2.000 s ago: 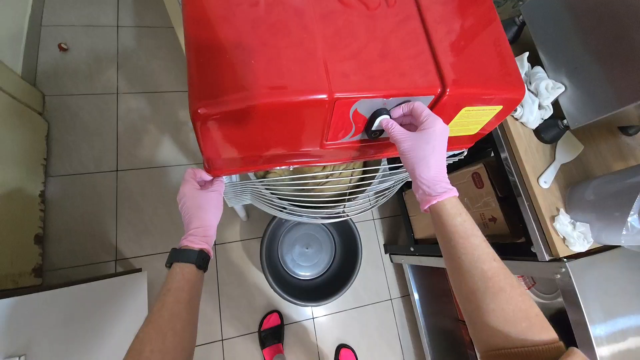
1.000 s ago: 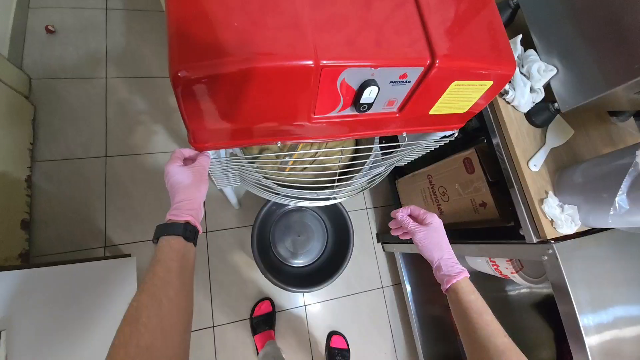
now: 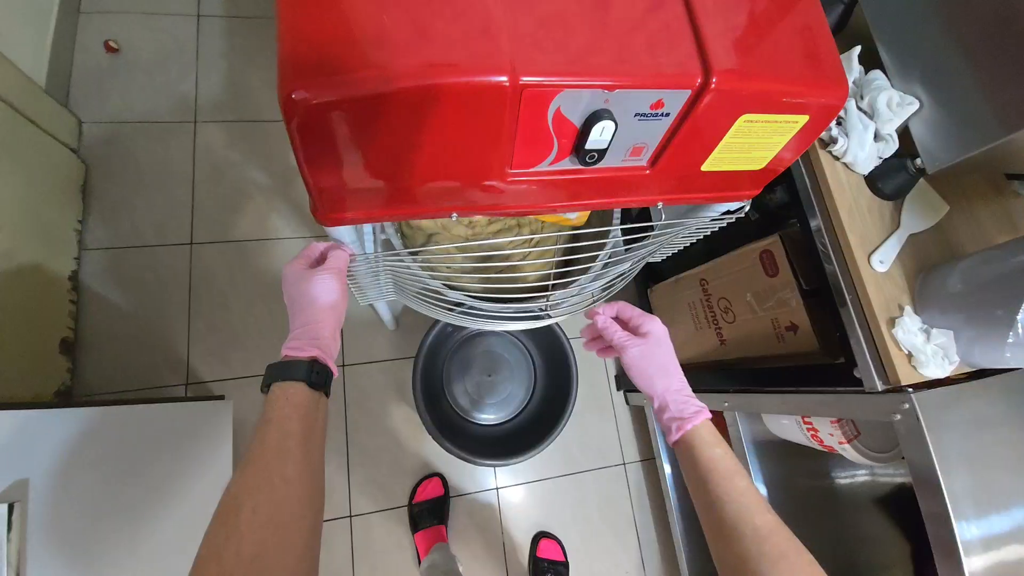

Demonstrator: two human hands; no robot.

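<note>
A red dough mixer [image 3: 416,120] with a black and white rocker switch [image 3: 595,138] fills the top middle. Below its hood a curved metal wire guard [image 3: 480,308] covers the bowl, where pale dough [image 3: 480,248] shows between the wires. My left hand [image 3: 314,300], in a pink glove, grips the left end of the guard. My right hand [image 3: 636,344], also gloved, is by the guard's lower right edge with fingers bent together; whether it touches the wires I cannot tell. A dark round plastic basin [image 3: 552,400] stands on the floor under the guard.
At the right, a wooden counter [image 3: 848,264] holds a white plastic scraper [image 3: 904,224], crumpled white cloths [image 3: 876,108] and a grey bin [image 3: 976,300]. A cardboard box [image 3: 732,308] lies below, near a steel sink-like compartment [image 3: 832,496]. A white panel [image 3: 112,480] is at lower left.
My right hand has left the mixer's switch and moved down, then in to the guard's lower edge. My left hand has stayed at the guard's left end.
</note>
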